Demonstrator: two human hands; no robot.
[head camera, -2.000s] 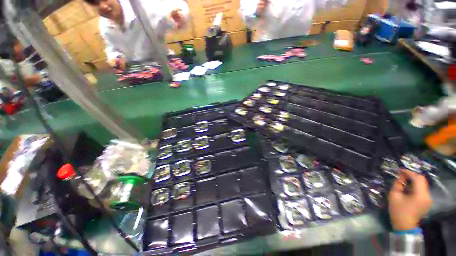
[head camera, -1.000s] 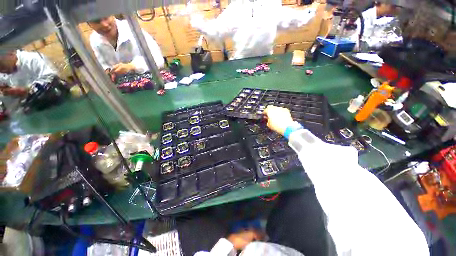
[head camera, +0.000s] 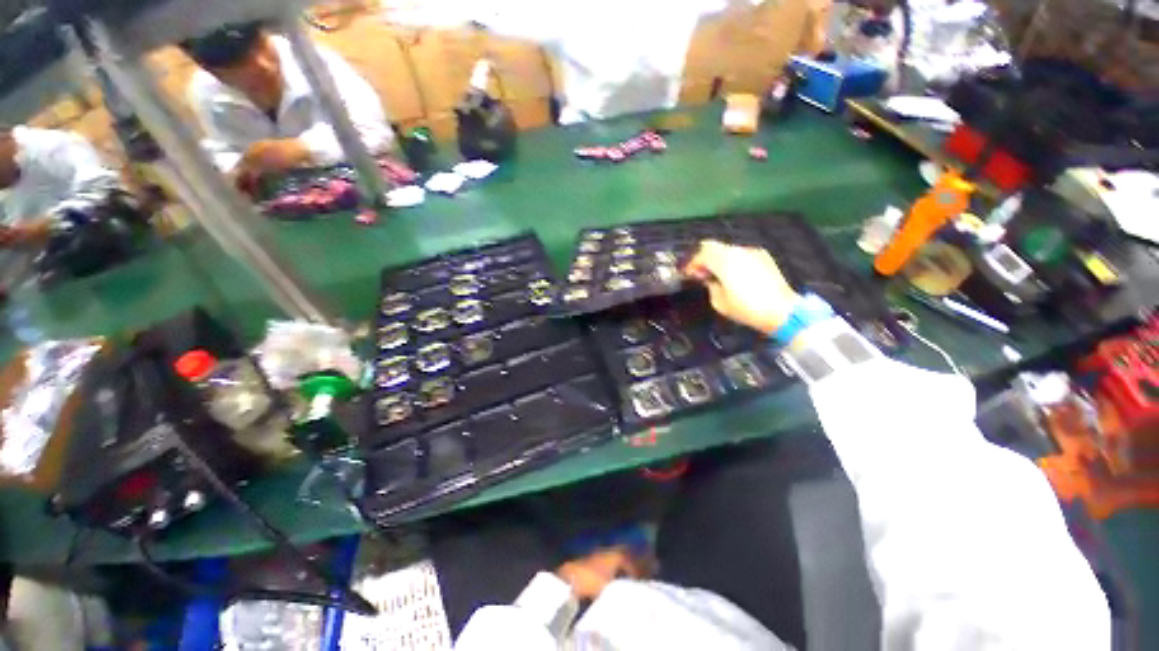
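Observation:
A black tray (head camera: 477, 439) of square pockets lies on the left of the bench, with silver-rimmed square modules (head camera: 432, 318) in its back and left pockets. A second tray (head camera: 731, 237) overlaps a lower tray (head camera: 670, 404) on the right; both hold modules. My right hand (head camera: 747, 290) is over the upper right tray, thumb and fingers close together at a pocket near its front edge; whether they grip anything is hidden. My left hand (head camera: 608, 572) is low by my lap below the bench edge, blurred and partly hidden, its fingers unclear.
A green reel (head camera: 325, 387), a red-capped bottle (head camera: 196, 366) and a black box with cables stand at left. An orange-handled tool (head camera: 924, 229), a tape roll and a red tray (head camera: 1134, 382) are at right. White-coated people are across the bench. Blue bins are below left.
Since the first frame, my right hand has moved from the right trays' front corner onto the upper tray. Since the second, it has shifted slightly right there. The view has shifted too.

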